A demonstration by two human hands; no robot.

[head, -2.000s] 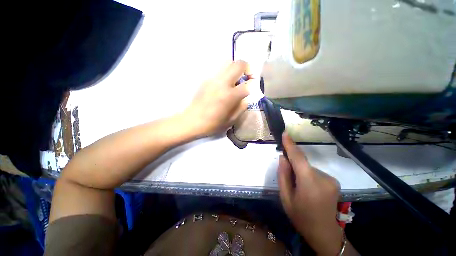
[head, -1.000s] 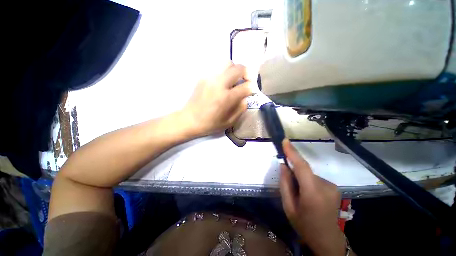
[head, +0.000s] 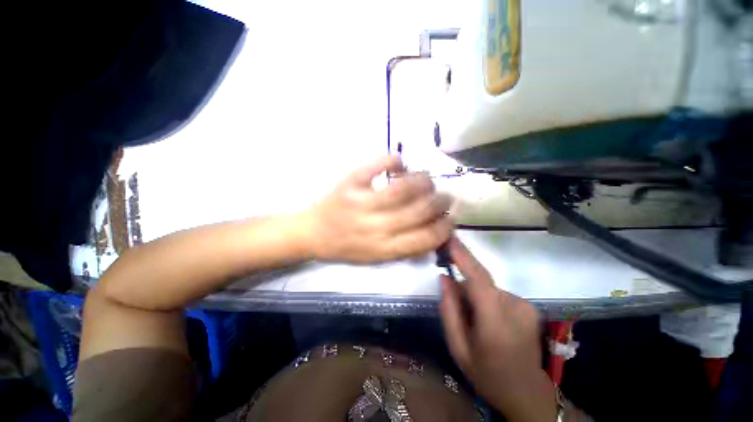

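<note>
The cream-white sewing machine head (head: 594, 74) with its yellow badge fills the upper right. Its pale bed (head: 504, 202) lies below it in the white table. My left hand (head: 384, 216) is over the bed's front left end, fingers curled; what is in its fingertips is too blurred to tell. My right hand (head: 495, 330) is shut on a dark screwdriver (head: 444, 254) near the table's front edge. The screwdriver's upper part is hidden behind my left fingers. The hands are close together.
Black cloth (head: 99, 99) fills the upper left. A dark bar (head: 627, 251) slants from the machine to the right. The table's front edge (head: 355, 305) curves below my hands. Blue baskets (head: 45, 330) stand at the lower left. A red object (head: 561, 339) is below the table edge.
My left hand has moved down and right, away from the needle area to my right hand. The screwdriver has moved down slightly with my right hand, and its upper part is now covered.
</note>
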